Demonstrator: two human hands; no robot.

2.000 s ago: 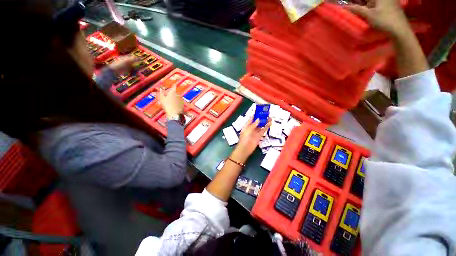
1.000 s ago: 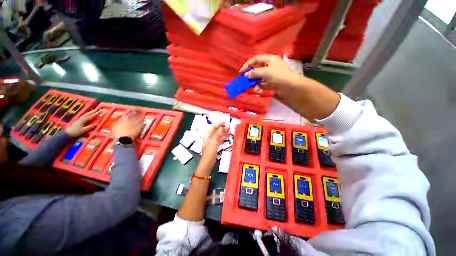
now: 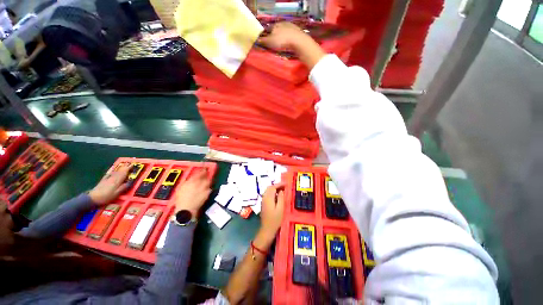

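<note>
A red-orange phone tray [image 3: 287, 262] lies in front of me with keypad phones face up, their screens lit blue or white. My left hand [image 3: 272, 209] is at the tray's left edge beside the loose battery pile [image 3: 241, 189]; whether it grips the edge is unclear. My right hand [image 3: 286, 38] is at the top of the tall pile of stacked trays [image 3: 256, 107], its fingertips partly hidden, so I cannot tell what it holds. My right sleeve hides part of my tray.
At left a coworker's grey-sleeved hands work over another tray [image 3: 134, 255] holding phones, some face up, some back up. Another phone tray [image 3: 36, 173] lies farther left. A yellowish sheet [image 3: 217, 33] hangs at the stack's top. A small dark-and-white part [image 3: 224, 262] lies on the green bench.
My right hand has moved up to the top of the stack, and the blue battery no longer shows in it. My left hand has moved from the battery pile to the tray's edge.
</note>
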